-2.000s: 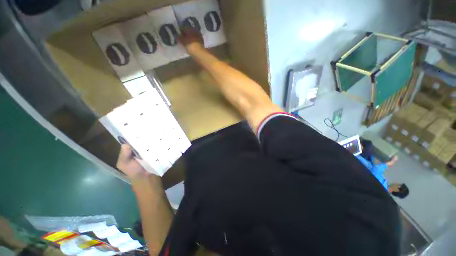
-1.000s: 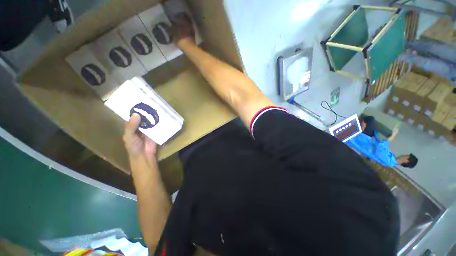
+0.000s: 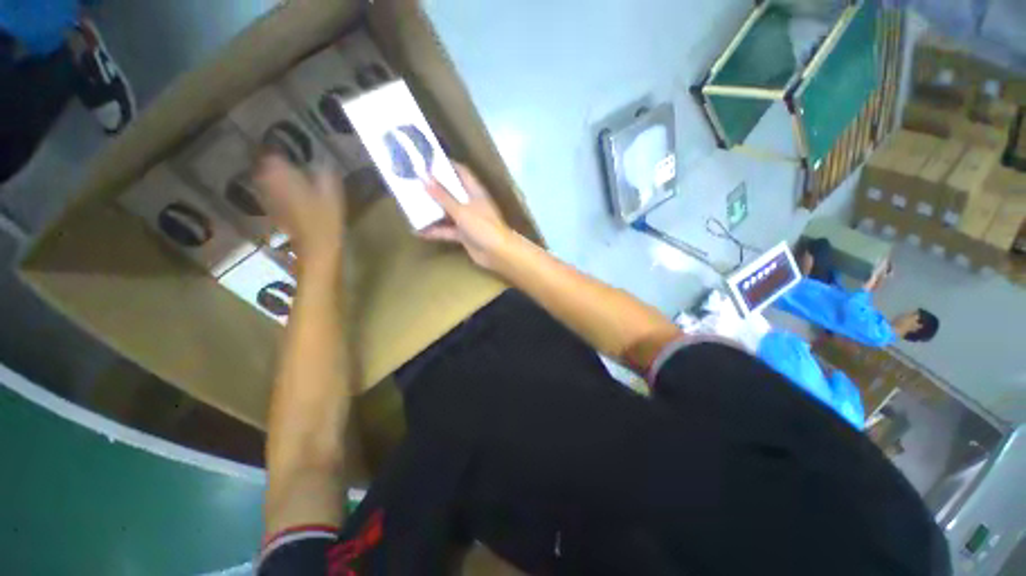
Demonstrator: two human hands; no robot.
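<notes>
A large open brown shipping carton point(image 3: 433, 295) stands in front of me. A row of white product boxes point(image 3: 161, 212) with dark oval pictures lies along its far side. Another white product box point(image 3: 250, 281) lies nearer, at the left, partly behind my left forearm. My right hand point(image 3: 467, 219) holds one white product box point(image 3: 394, 144) by its lower end above the carton, picture side up. My left hand point(image 3: 302, 197) is blurred over the row. Its fingers and any contact with the boxes cannot be made out.
A green bench point(image 3: 107, 495) curves along the lower left. A shoe point(image 3: 104, 84) of another person is at the upper left. A platform scale point(image 3: 641, 163) and its display point(image 3: 765, 279) stand at the right. Beyond are people in blue, a green-panelled frame point(image 3: 838, 96) and stacked cartons point(image 3: 951, 186).
My left hand has moved up over the row and no longer holds the boxes it held. My right hand has drawn back from the row and now holds a box.
</notes>
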